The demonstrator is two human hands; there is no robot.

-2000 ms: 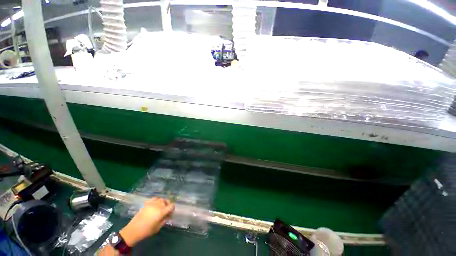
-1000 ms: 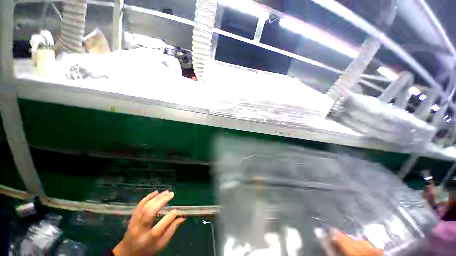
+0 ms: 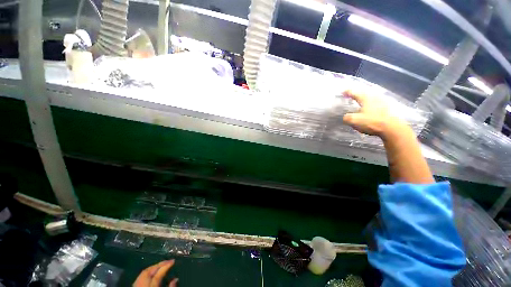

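My right hand (image 3: 367, 115), in a blue sleeve, reaches up to the stack of clear blister trays (image 3: 314, 120) on the white shelf. Its fingers are at the upper trays; glare hides whether they grip one. My left hand (image 3: 156, 274) is low in the picture, cut off by the bottom edge, fingers apart, with nothing seen in it. A clear tray (image 3: 182, 221) with several small parts in its pockets lies in front of it, across the pale bench rail (image 3: 224, 236).
Clear parts bags (image 3: 70, 260) and a metal tin (image 3: 57, 226) are at left. A black grilled fan (image 3: 291, 252), a white jar (image 3: 321, 255) and a cluster of small parts (image 3: 344, 281) are right of centre. More clear trays (image 3: 482, 241) stand at far right. A white post (image 3: 47, 129) rises at left.
My right hand has gone from the blurred clear sheet low at the right up to the shelf stack; that sheet is no longer in front. My left hand has moved lower. The view has shifted.
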